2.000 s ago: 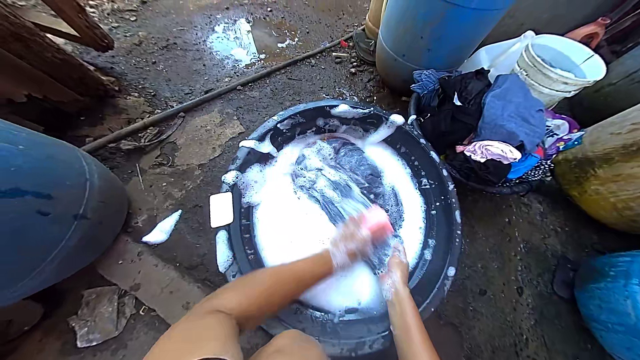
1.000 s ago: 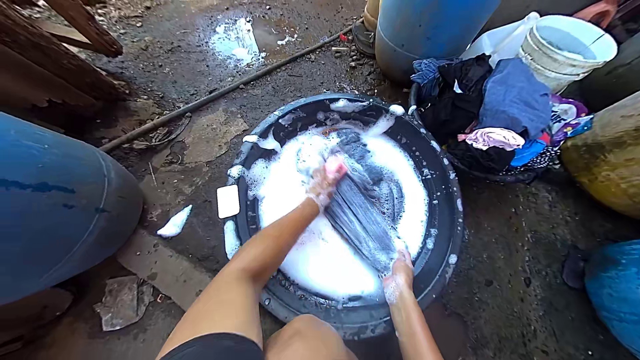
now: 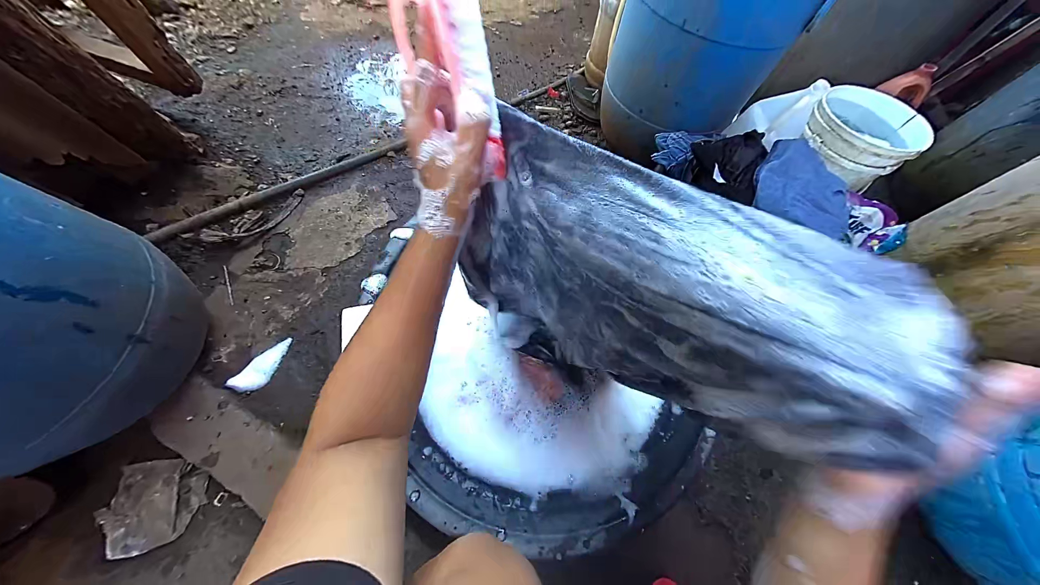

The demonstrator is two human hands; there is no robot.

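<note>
A wet, soapy dark grey garment (image 3: 699, 284) is stretched in the air over a black tub (image 3: 520, 520) of white suds (image 3: 504, 422). My left hand (image 3: 447, 138), flecked with foam, holds its upper left end together with a pink scrub brush (image 3: 455, 49) with white bristles. Blurred by motion, my right hand (image 3: 918, 455) grips the garment's lower right end. The cloth hides the tub's right and far parts. A corner of a white block (image 3: 353, 323) shows at the tub's left rim, partly behind my left arm.
Blue drums stand at the left (image 3: 81, 325) and the back (image 3: 699, 65). At the back right are a white bucket (image 3: 869, 138) and a pile of clothes (image 3: 796, 187). A hose or pipe (image 3: 268, 195) crosses the wet ground. A blue container (image 3: 991, 504) stands at the lower right.
The garment lay in the suds and is now lifted and spread above the tub. Both hands have risen and moved apart. The pink brush has come up with my left hand.
</note>
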